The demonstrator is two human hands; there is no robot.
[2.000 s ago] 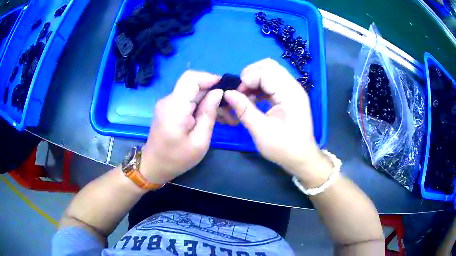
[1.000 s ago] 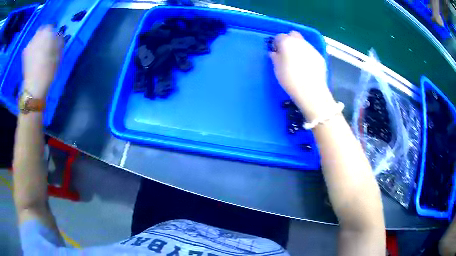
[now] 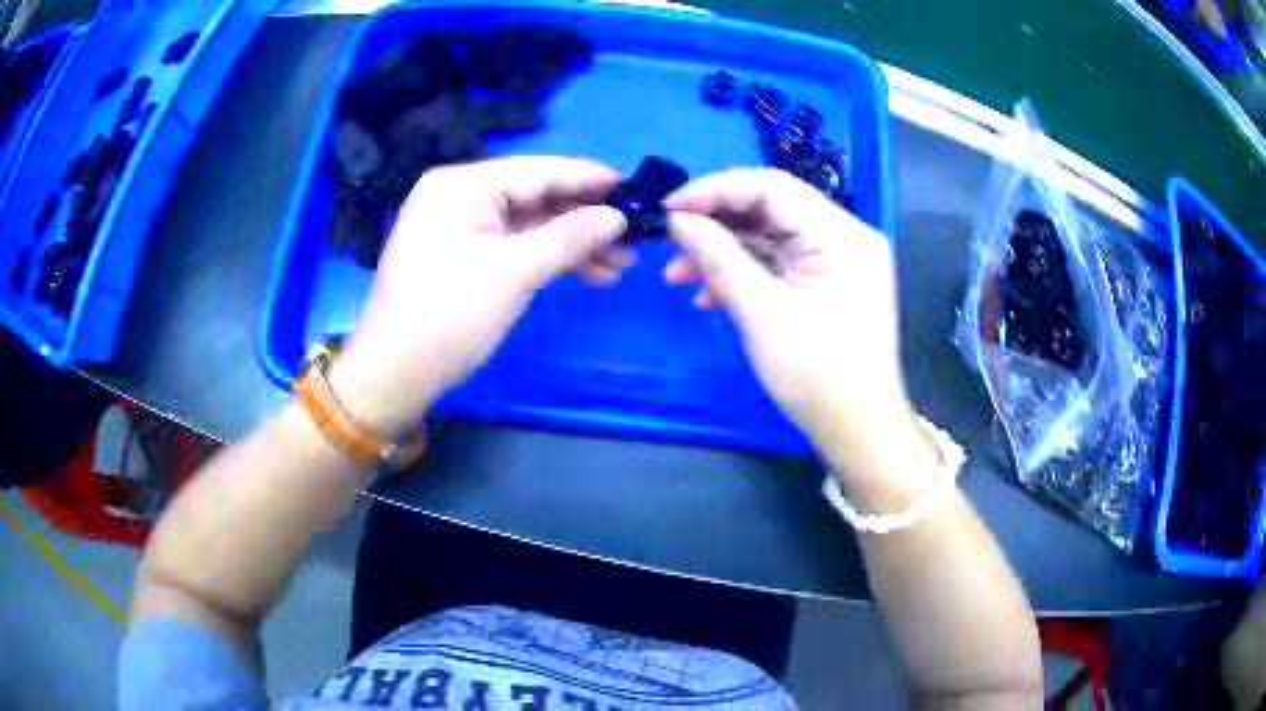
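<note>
My left hand (image 3: 465, 271) holds a black plastic housing (image 3: 647, 192) between thumb and fingers above the middle of the blue centre tray (image 3: 583, 396). My right hand (image 3: 798, 285) is at the housing's right side, its thumb and forefinger pinched at a small dark piece, probably a round insert; the fingers hide most of it. A heap of black housings (image 3: 451, 90) lies at the tray's left, partly behind my left hand. Small glossy round inserts (image 3: 794, 128) lie at the tray's right.
A blue left-hand bin (image 3: 174, 153) holds scattered black pieces. To the right are an open clear bag (image 3: 1041, 299) of dark parts, crinkled clear plastic (image 3: 1132, 306) and a blue right-hand tray (image 3: 1211, 563) of dark pieces. A green conveyor belt (image 3: 958, 56) runs behind; red stools (image 3: 104, 479) stand below.
My left hand has come from the left-hand bin to the centre with a housing in it. My right hand has moved from the inserts to meet it.
</note>
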